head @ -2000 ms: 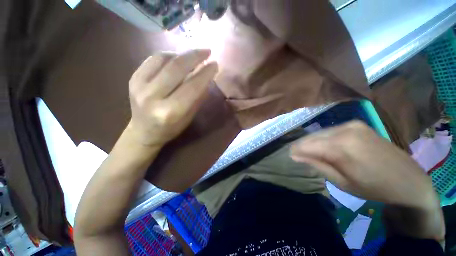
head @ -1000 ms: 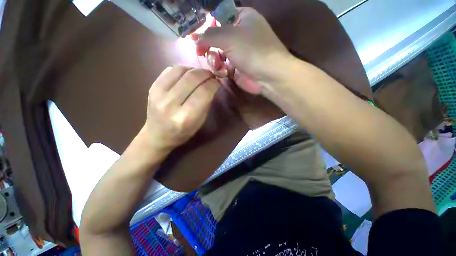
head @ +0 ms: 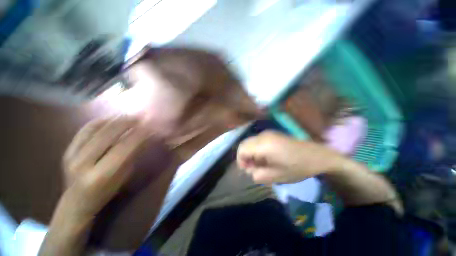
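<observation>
The frame is blurred. A large dark-brown garment panel [head: 35, 150] lies on the white machine table at the left. A shinier brown piece [head: 200, 82] lies wrinkled on its right side. My left hand [head: 102, 150] pinches the cloth near the bright lamp, with its fingertips just below the needle area of the sewing machine [head: 97, 65]. The needle and foot are lost in glare and blur. My right hand [head: 272, 157] is off the cloth, in front of the table edge, with its fingers curled; nothing can be seen in it.
A teal-green basket [head: 392, 107] stands at the right, holding brown and pink cloth. The pale table edge [head: 200, 162] runs diagonally in front of my lap. White pieces [head: 300, 190] lie below on the green floor.
The view has swung to the right, showing more of the green basket. My right hand has left the needle area and moved back off the cloth. My left hand stays on the panel.
</observation>
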